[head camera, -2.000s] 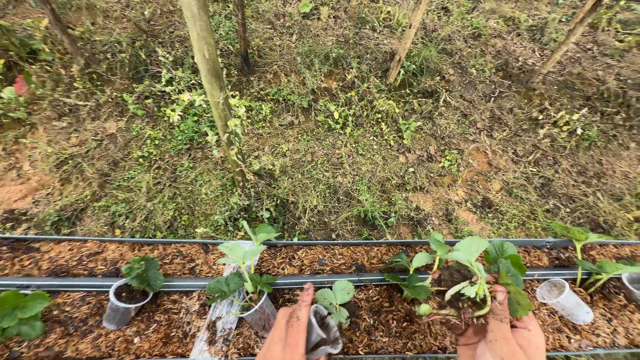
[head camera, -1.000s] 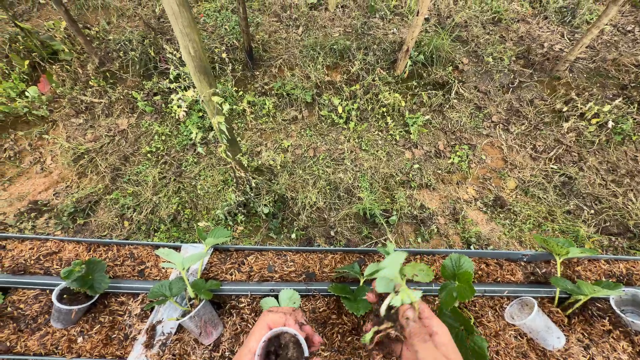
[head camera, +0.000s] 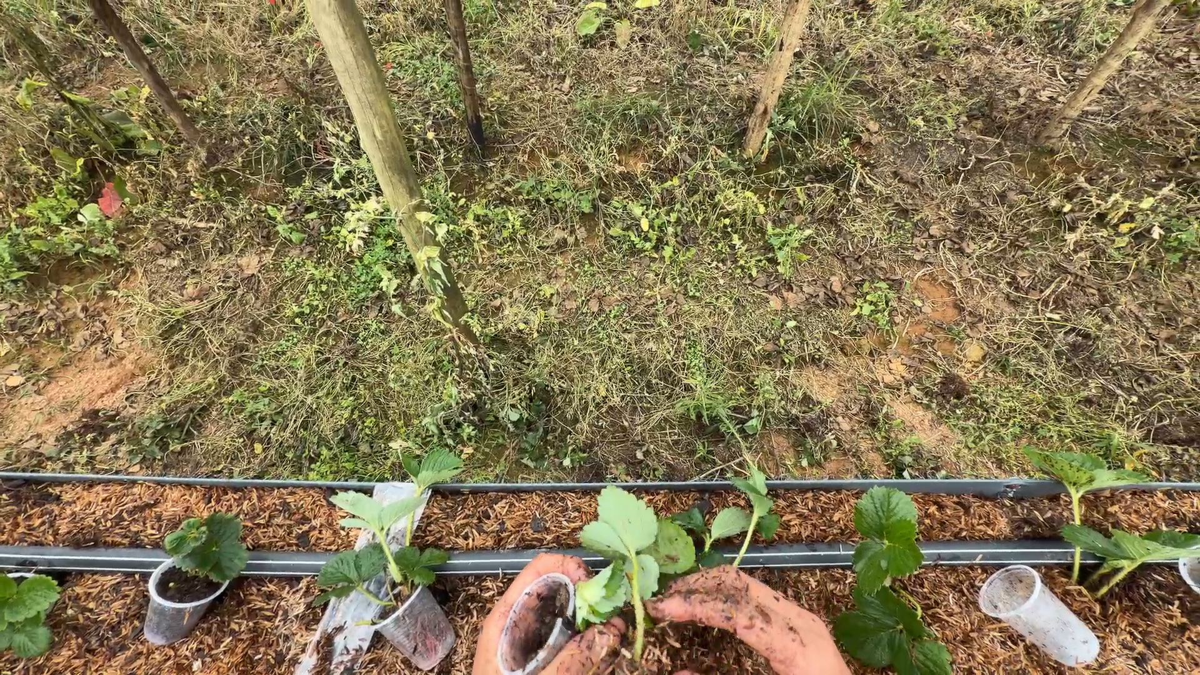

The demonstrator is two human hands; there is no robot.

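My left hand [head camera: 511, 600], soiled with dirt, holds a clear plastic cup [head camera: 536, 626] with dark soil inside, its mouth facing up. Close to its right, my right hand [head camera: 750, 609] has its soiled fingers at the stem of a strawberry plant [head camera: 637, 572], whose leaves stand up between the hands. The plant's base is low in the view and partly hidden by the fingers. More strawberry leaves [head camera: 731, 525] show just behind my right hand.
Potted strawberry plants in plastic cups [head camera: 183, 605] [head camera: 417, 628] lie at left on the bark-like mulch [head camera: 84, 619]. An overturned clear cup [head camera: 1041, 614] lies at right, near another plant [head camera: 1078, 487]. A dark pipe [head camera: 281, 562] crosses the bed. Wooden posts [head camera: 384, 150] stand beyond.
My hands have come closer together. The plant in my right hand, its root mass exposed two seconds ago, is now lower and upright between the hands. The cup stays in my left hand.
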